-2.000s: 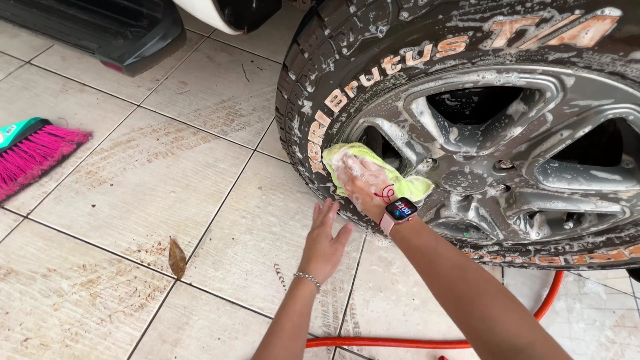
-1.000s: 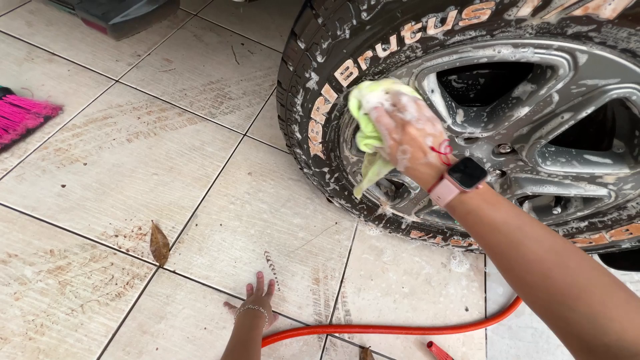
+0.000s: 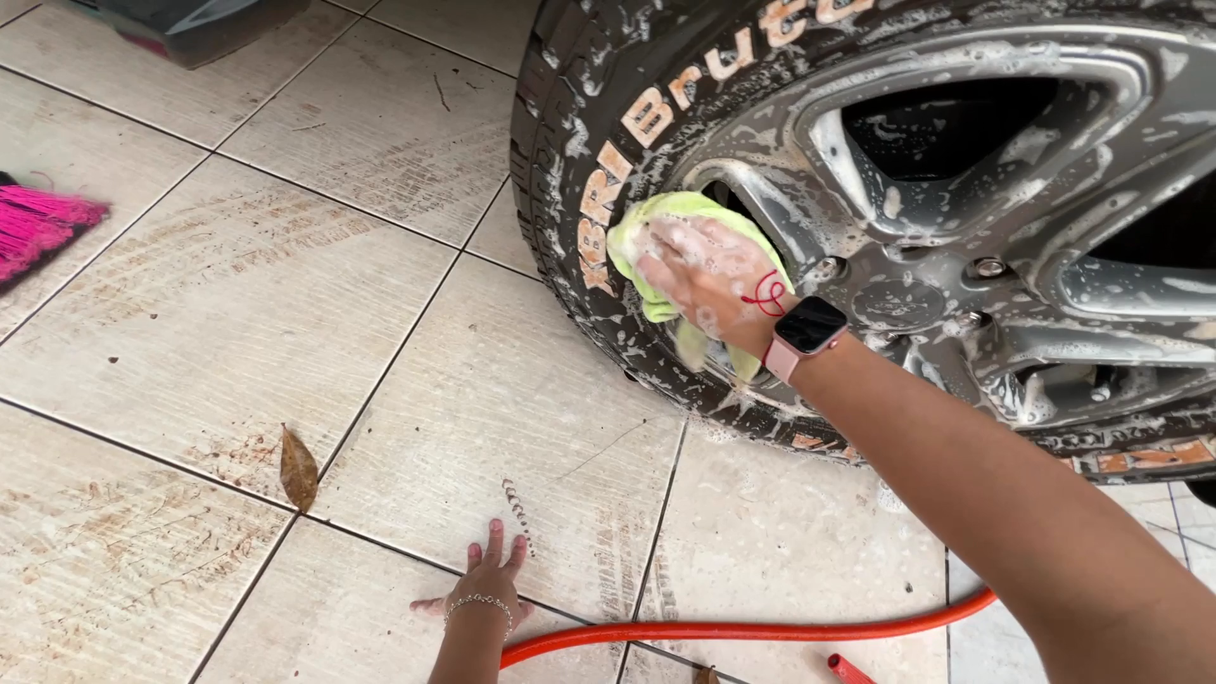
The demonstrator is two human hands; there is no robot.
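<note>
My right hand [image 3: 703, 271], covered in suds and wearing a pink-banded smartwatch [image 3: 807, 328], presses a yellow-green cloth [image 3: 689, 204] against the left edge of a soapy grey alloy wheel rim [image 3: 898, 304]. The cloth also laps onto the sidewall of the black tyre [image 3: 594, 123] with raised lettering. Down at the bottom centre, my left hand [image 3: 484, 579] rests on the tiled floor with its fingers spread and holds nothing; a chain bracelet is on its wrist.
A red hose [image 3: 760, 631] runs across the floor beside my left hand, with a short red piece [image 3: 847, 669] below it. A dry brown leaf [image 3: 298, 469] lies on the tiles [image 3: 228, 313]. Pink broom bristles [image 3: 43, 228] show at the left edge, under a dark vehicle step [image 3: 204, 28].
My left hand has gone from beside the tyre down to the floor. My right hand and the cloth have shifted along the left part of the rim.
</note>
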